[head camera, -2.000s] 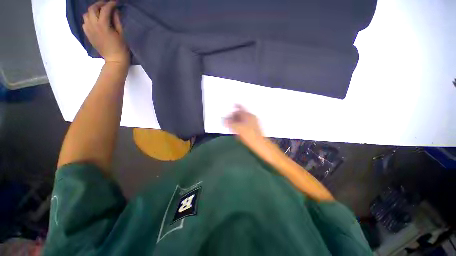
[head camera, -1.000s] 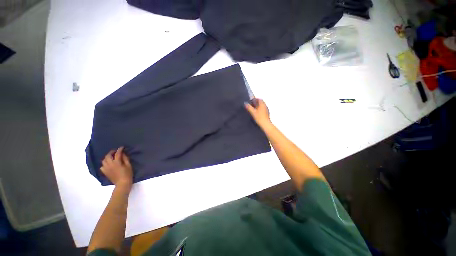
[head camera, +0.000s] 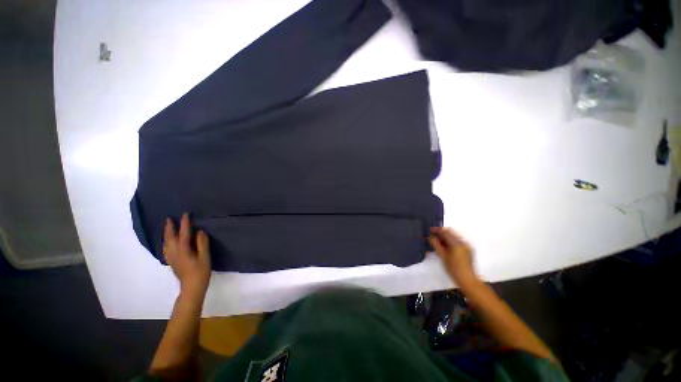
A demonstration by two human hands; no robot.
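Note:
A dark suit jacket lies flat on the white table. One sleeve stretches up and away from its left end, and the near sleeve lies straight along the near edge. My left hand rests on the near left part of the cloth with its fingers spread, pressing it. My right hand holds the sleeve's end between thumb and fingers at the jacket's near right corner. A pale strip of lining shows at the right hem.
A jacket pile lies at the far side. A clear packet lies right of it, with small scissors and a yellow-and-dark strip farther right. A small grey bit lies at the far left.
The near sleeve now lies straight along the jacket's near edge. My right hand has moved from the hem down to the near right corner. My left hand stays on the cloth.

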